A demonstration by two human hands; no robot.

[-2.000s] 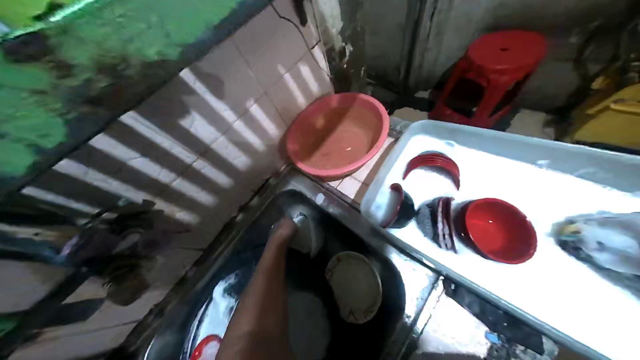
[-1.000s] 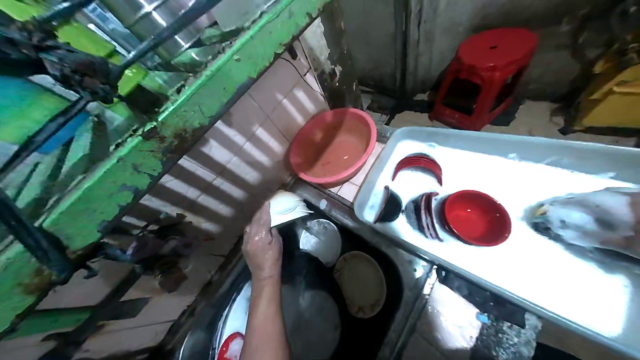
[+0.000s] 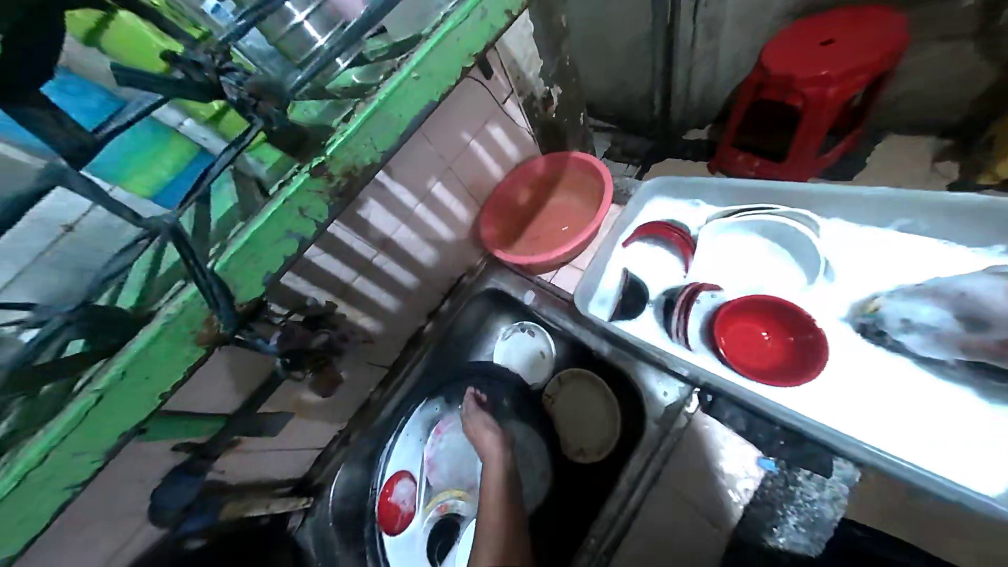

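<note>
My left hand (image 3: 482, 429) is over the sink (image 3: 654, 441), beside a pink-marked white plate (image 3: 450, 457); whether its fingers grip anything is unclear. Near it in the sink lie a small white dish (image 3: 524, 354), a beige oval plate (image 3: 583, 415) and a red dish (image 3: 397, 502) with suds. My right hand (image 3: 937, 315), coated in foam, is low in the soapy grey tray (image 3: 890, 197); its fingers and anything under them are hidden. The tray also holds a red bowl (image 3: 770, 340), white bowls (image 3: 760, 252), red-rimmed dishes (image 3: 693, 315) and a dark bowl (image 3: 630, 295).
A pink plastic basin (image 3: 547, 211) stands behind the sink against the tiled wall. A red plastic stool (image 3: 819, 87) is beyond the tray. A peeling green metal frame (image 3: 315, 197) with dark bars runs along the left. Crumpled clear plastic (image 3: 803, 504) lies below the tray.
My left hand, which held a white dish above the sink's back corner a second ago, is now lower over the sink. White bowls now stand in the tray behind the red bowl.
</note>
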